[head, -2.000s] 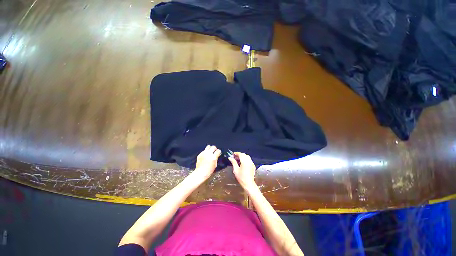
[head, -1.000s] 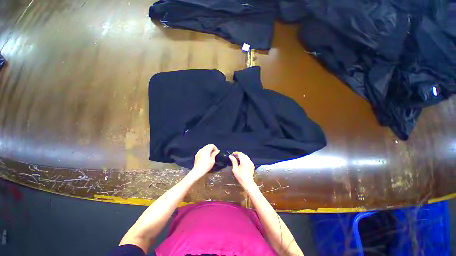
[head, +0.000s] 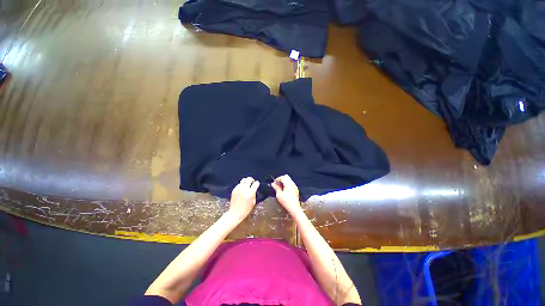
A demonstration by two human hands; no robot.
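A dark navy garment (head: 239, 125) lies folded and bunched on the glossy brown table (head: 119, 119), near its front edge. My left hand (head: 244, 196) pinches the garment's near edge with closed fingertips. My right hand (head: 286, 191) is just to the right at the same edge, its thumb and fingers pinched together. A small dark, thin thing shows at the right fingertips; it may be thread snips, but it is too small to tell. A bit of dark cloth lies between the two hands.
A large dark garment pile (head: 442, 54) fills the far right, and a dark length (head: 263, 24) reaches left from it. A small white label (head: 294, 55) lies at its edge. Pale thread clippings (head: 77, 212) lie along the front left edge. A blue bin (head: 508, 275) stands below right.
My left hand has shifted slightly down and left, then closed on the edge. My right hand has moved slightly up. The garment has hardly moved.
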